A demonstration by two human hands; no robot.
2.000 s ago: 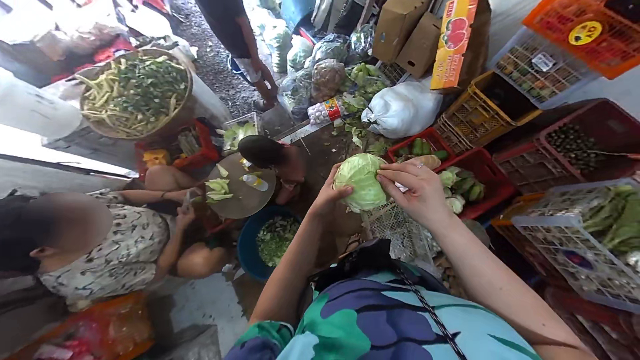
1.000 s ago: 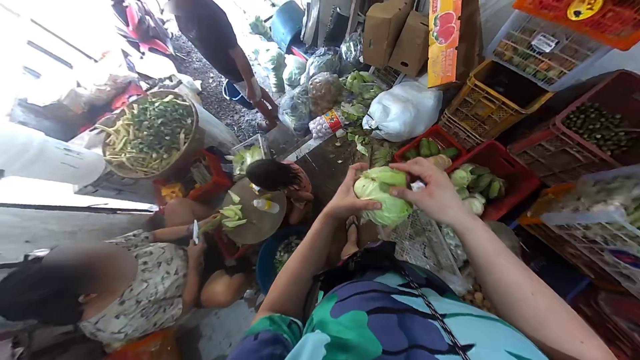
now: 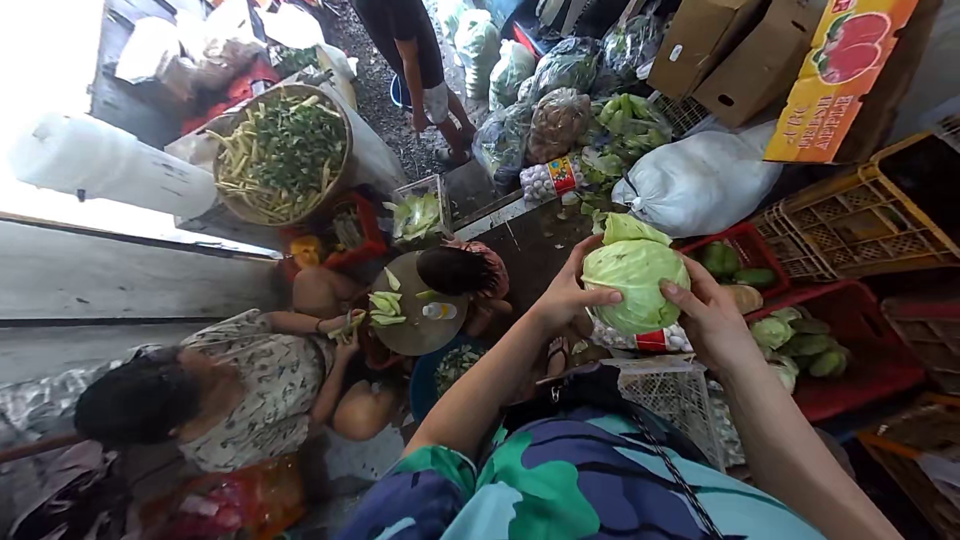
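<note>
A pale green cabbage [image 3: 636, 274] is held up between my two hands, right of the middle of the view. My left hand [image 3: 574, 289] grips its left side, the thumb lying across its front. On the other side my right hand [image 3: 701, 307] clasps it, thumb on the front and fingers behind. A loose outer leaf [image 3: 634, 227] sticks up at the cabbage's top. Below the cabbage, a net bag of white bulbs [image 3: 675, 339] with a red label is partly hidden, and a white plastic crate [image 3: 667, 386] stands lower down.
At right are a red crate [image 3: 896, 367] with vegetables, a yellow crate [image 3: 862, 221] and a white sack [image 3: 701, 180]. Two people, one small, are at a round table [image 3: 409, 330] on the left; another person stands farther back. A basket [image 3: 346, 150] of vegetables stands upper left.
The cabbage has turned in my hands, and a leaf now stands up from its top. My left thumb now lies across its front.
</note>
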